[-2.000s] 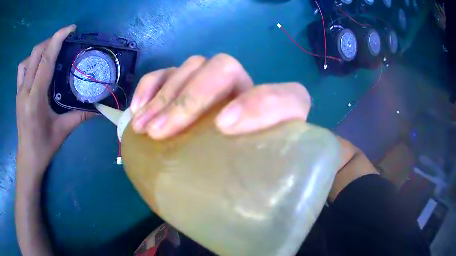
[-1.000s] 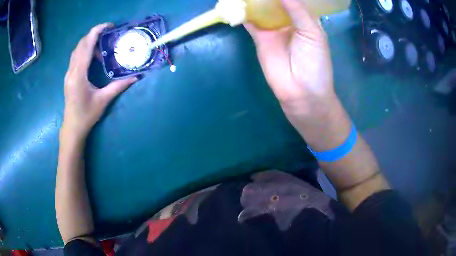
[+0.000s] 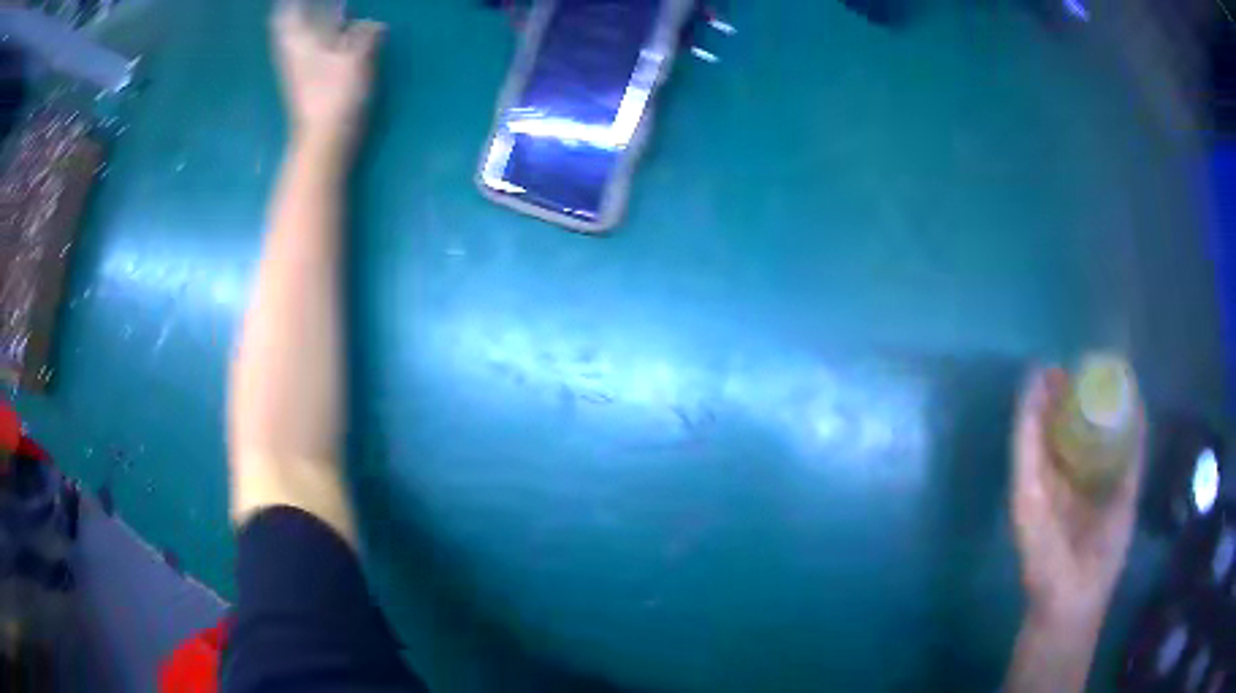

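Note:
My right hand (image 3: 1064, 501) is at the right, closed around the yellowish glue bottle (image 3: 1095, 433); the bottle's round end faces the camera and its nozzle cannot be made out. My left hand (image 3: 325, 61) is stretched out to the top left, small and blurred near the picture's edge. I cannot tell whether it holds anything. The speaker unit does not show near either hand.
A smartphone (image 3: 580, 115) lies flat on the green tabletop (image 3: 759, 311) at the top middle. A brown box of small parts (image 3: 41, 244) is at the left edge. Dark speakers with pale discs (image 3: 1205, 481) are at the lower right. Something red (image 3: 197, 659) is at the lower left.
The view has swung left. My left hand has left the speaker unit and reached far out. My right hand has drawn the bottle away, and its nozzle no longer points at the unit.

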